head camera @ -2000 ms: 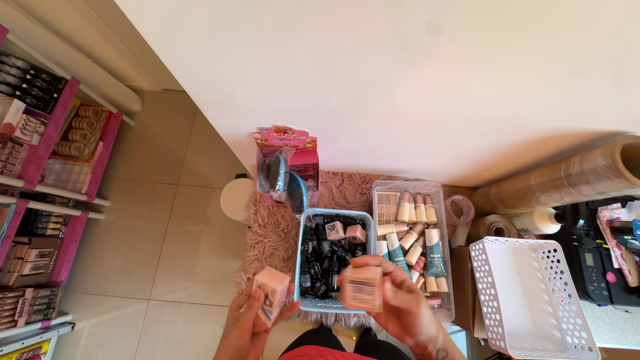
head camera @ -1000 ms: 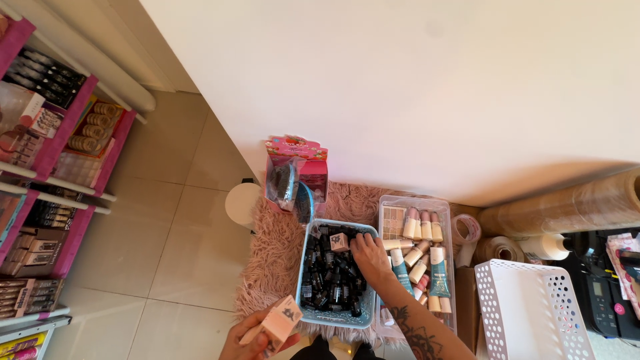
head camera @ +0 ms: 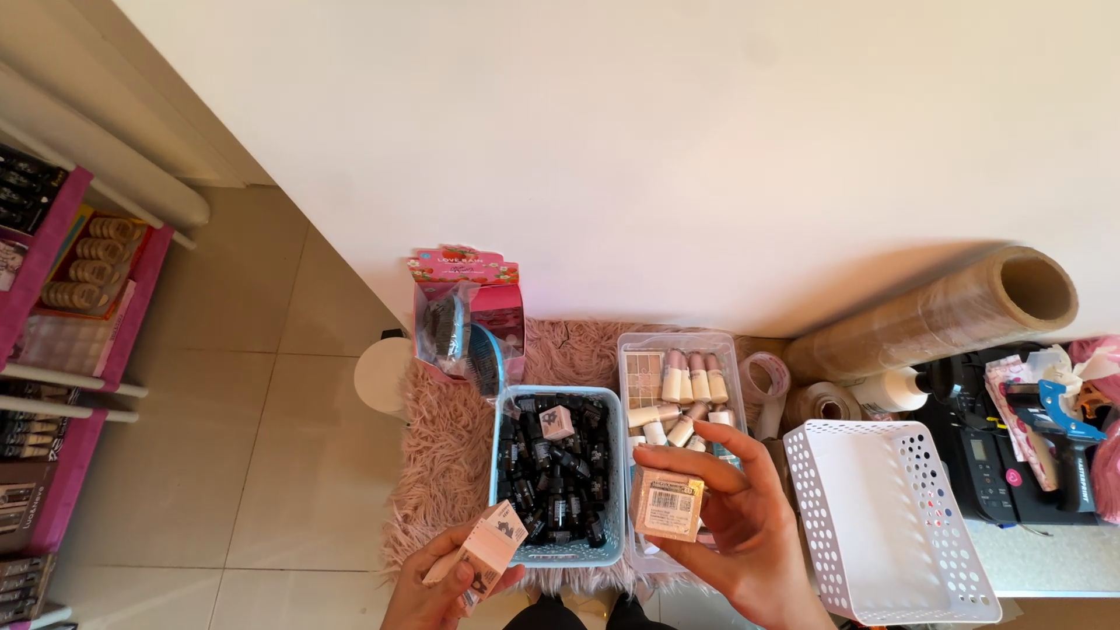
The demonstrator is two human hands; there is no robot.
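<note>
My left hand (head camera: 446, 577) holds small pink cardboard boxes (head camera: 492, 547) at the near left corner of a light blue plastic basket (head camera: 560, 553). My right hand (head camera: 744, 525) grips another small pink box (head camera: 668, 505) between thumb and fingers, its barcoded face toward me, above the near part of a clear plastic bin (head camera: 681, 339). Small black bottles (head camera: 560, 477) fill the blue basket, and one pink box (head camera: 556, 423) lies on top of them. Inside the clear bin are cosmetic tubes with beige bodies (head camera: 691, 385) and a palette (head camera: 645, 376), partly hidden by my right hand.
A pink fluffy rug (head camera: 446, 472) lies under the containers. Behind the blue basket stand a pink display box (head camera: 464, 262) and a blue hairbrush (head camera: 484, 359). At right are a white perforated basket (head camera: 892, 525), a film roll (head camera: 936, 315), tape (head camera: 765, 376) and a black printer (head camera: 989, 464). Shelves (head camera: 74, 332) stand left.
My right hand was in the blue basket one second ago; now it is above the clear bin with a pink box in it. My left hand still holds pink packaging.
</note>
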